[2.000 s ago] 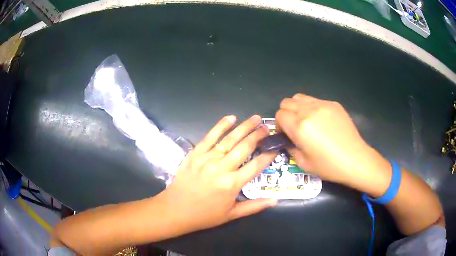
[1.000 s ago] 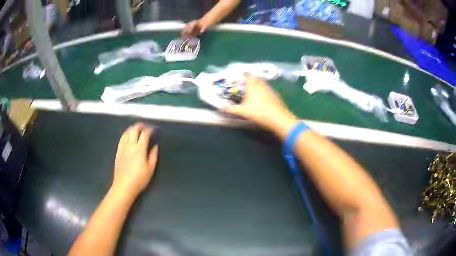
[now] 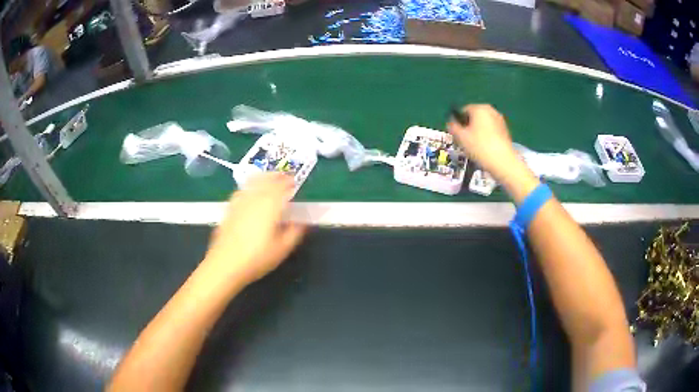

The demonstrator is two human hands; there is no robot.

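An open white socket housing [image 3: 282,157], crowded with parts, is tilted on the green belt. My left hand [image 3: 259,222] is at its near edge, fingertips overlapping it; blur hides whether they grip it. A second open housing [image 3: 431,162] lies to the right, with dark, blue and yellow parts inside. My right hand [image 3: 487,136] is at its right edge, closed around a short black hand tool [image 3: 460,116] whose tip I cannot make out. Clear bags with white cords [image 3: 326,142] lie beside the housings.
A pale metal edge [image 3: 383,214] separates the belt from the dark bench mat [image 3: 368,306]. Another housing [image 3: 619,158] and bagged cord lie right. Brass strips [image 3: 674,287] are heaped at the bench's right edge. A metal post [image 3: 34,153] stands left. A person [image 3: 34,69] is far left.
My left hand has moved from the bench mat to a housing on the belt. My right hand has moved right, to another housing. The other worker's hand at the belt's far side is gone.
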